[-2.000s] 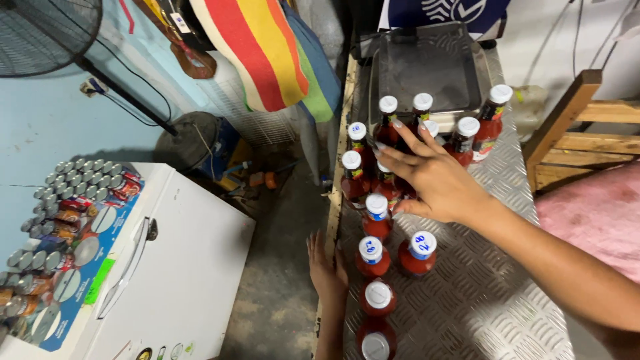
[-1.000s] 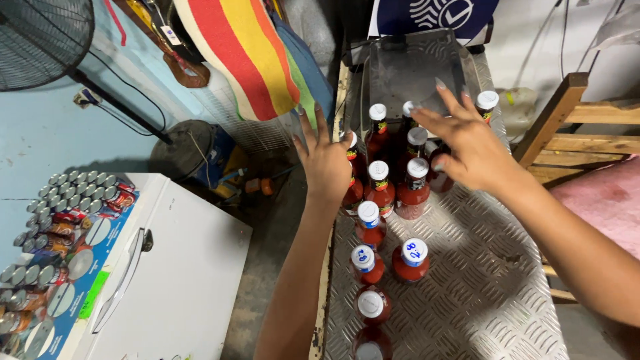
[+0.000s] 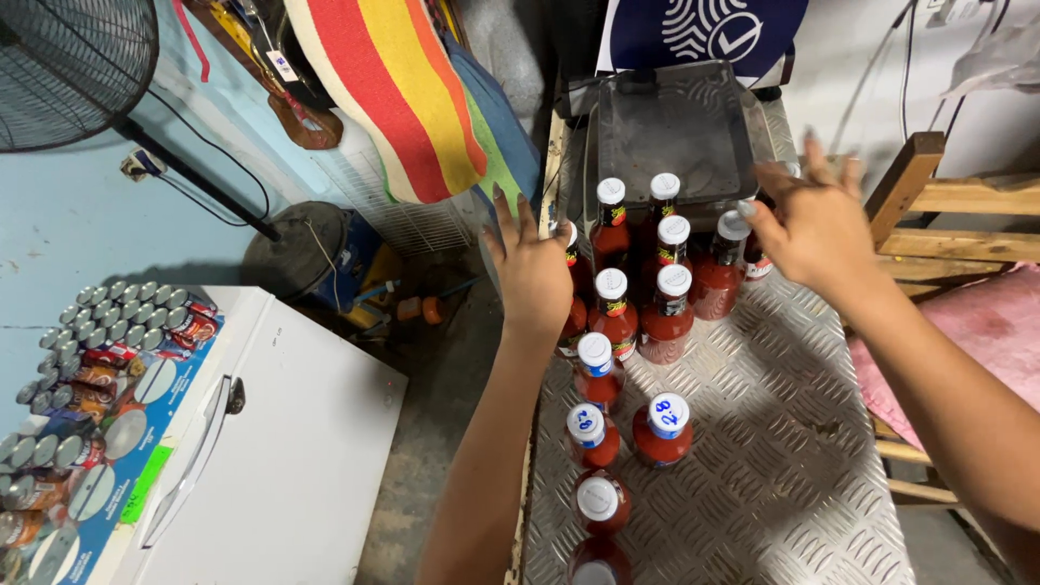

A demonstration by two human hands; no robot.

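Several glass bottles of red sauce with white caps stand on a diamond-plate metal tabletop (image 3: 756,455). My left hand (image 3: 532,276), fingers spread, is at the left side of the bottle group and partly covers a bottle there; whether it touches is unclear. My right hand (image 3: 821,215), slightly blurred, has its thumb by the white cap of a sauce bottle (image 3: 717,280) at the group's right side. It partly hides another bottle behind it. Nearer me, a bottle with blue marks on its cap (image 3: 664,431) stands right of a row of bottles along the left edge.
A dark-lidded container (image 3: 674,130) stands behind the bottles. To the right is a wooden chair (image 3: 975,215) with a pink cushion (image 3: 967,349). A white chest freezer (image 3: 301,455), many cans (image 3: 122,325), a black fan (image 3: 73,73) and a striped cloth (image 3: 398,89) are at the left.
My left hand has risen from below the table's left edge to beside the bottles. My right hand has moved right, off the middle of the group. Bottles at the back stand closer together.
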